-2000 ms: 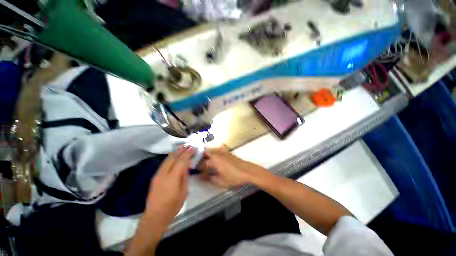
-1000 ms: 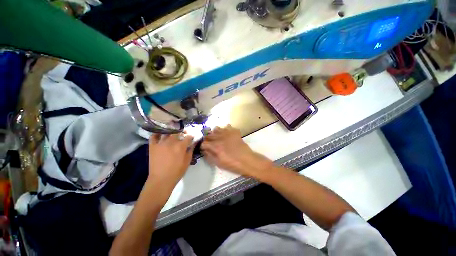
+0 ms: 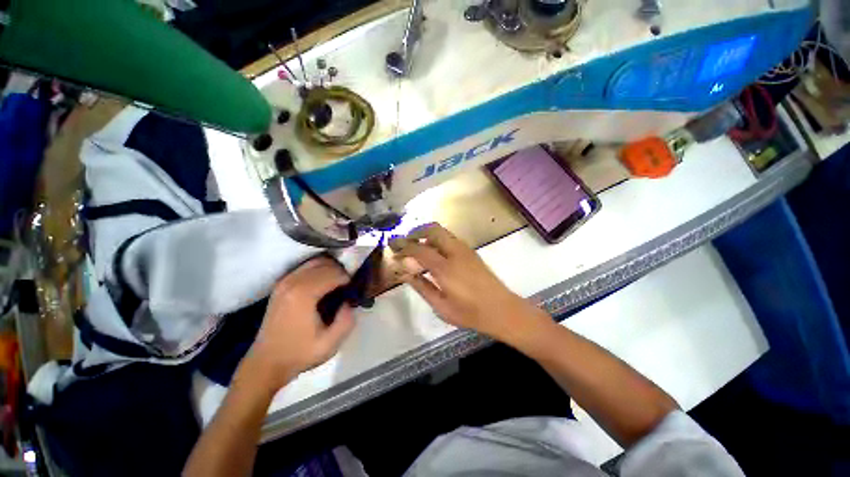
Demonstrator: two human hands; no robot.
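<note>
The white and navy striped garment [image 3: 200, 270] lies heaped left of the needle, and its pale part runs up to the presser foot [image 3: 380, 222] under the bright lamp. My left hand [image 3: 306, 312] is closed on a small navy band [image 3: 352, 291] just in front of the presser foot. The band slants up toward the needle. My right hand [image 3: 443, 275] is right of the needle with its fingers bent and thumb apart. Its fingertips are close to the needle area; glare hides whether they touch cloth.
The sewing machine head [image 3: 419, 154] spans the back. A lit smartphone [image 3: 543, 194] and an orange object [image 3: 650, 156] lie on the bed. A green thread cone [image 3: 140, 70] is upper left. Blue sheeting [image 3: 778, 289] hangs at right, beyond the table's grey edge [image 3: 596, 296].
My left hand has pulled back from the presser foot and curled around the navy band, which now shows more. My right hand has shifted slightly right and its fingers have spread.
</note>
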